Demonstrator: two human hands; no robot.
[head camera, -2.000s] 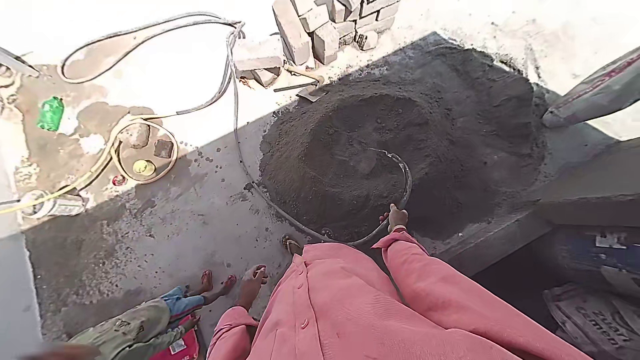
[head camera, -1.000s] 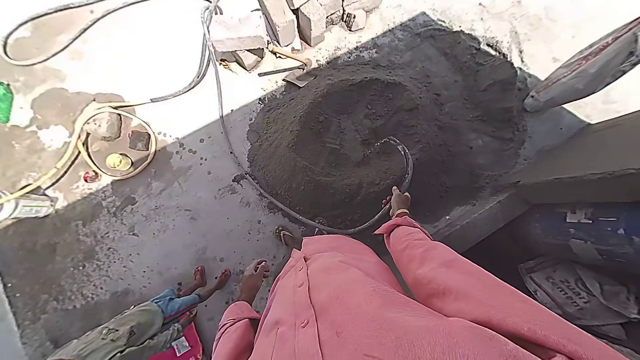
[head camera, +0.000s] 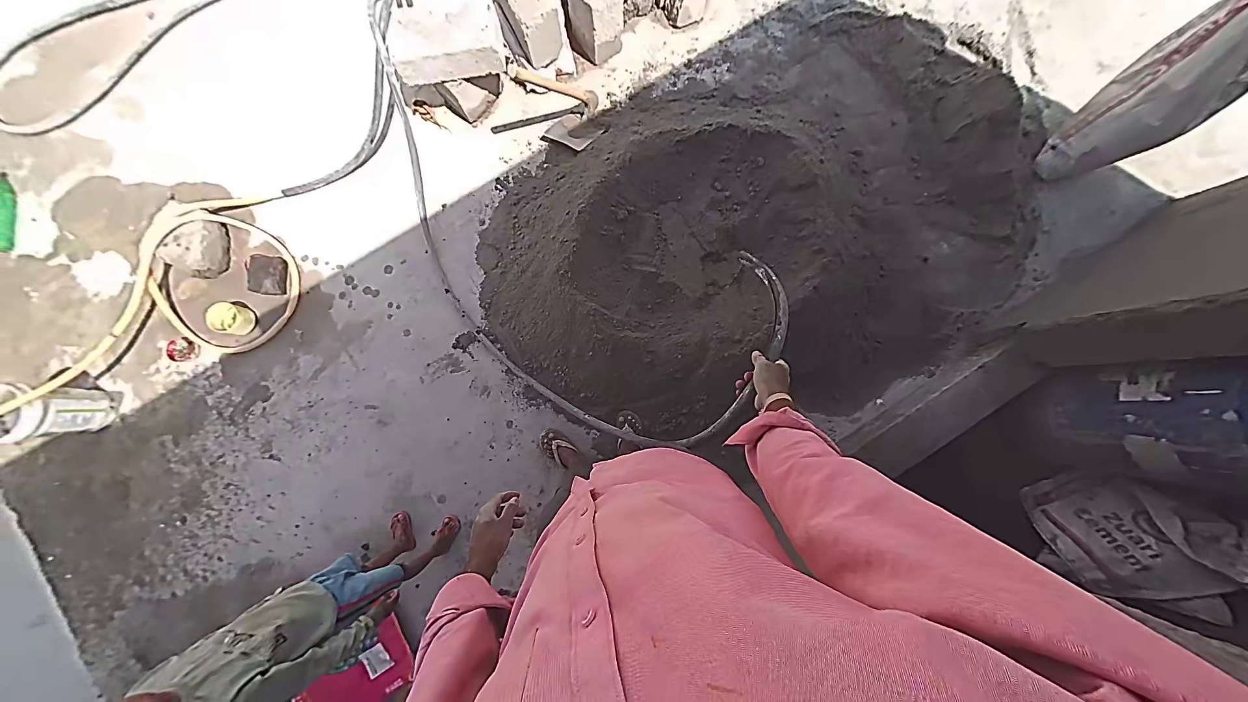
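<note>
My right hand point(head camera: 768, 378) grips a grey hose point(head camera: 778, 310) near its end, at the near edge of a dark heap of sand or dry mortar mix point(head camera: 604, 322). From the hand the hose curves up, and its open end lies over the hollow in the heap's middle. Behind the hand the hose runs left around the heap and up toward the blocks. My left hand point(head camera: 495, 525) hangs beside my pink shirt with its fingers loosely curled and nothing seen in it. My feet in sandals point(head camera: 561, 448) stand at the heap's near edge.
A hoe point(head camera: 573, 129) lies by the concrete blocks point(head camera: 531, 34) beyond the heap. Another person point(head camera: 273, 624) is at the lower left. A yellow hose point(head camera: 136, 302) loops round a stone on the left. A concrete ledge point(head camera: 1150, 263), a blue drum point(head camera: 1160, 409) and cement bags point(head camera: 1121, 536) are at right.
The view has shifted, with the heap now higher in it. My right hand keeps its grip on the hose, and the hose's end still curves over the heap.
</note>
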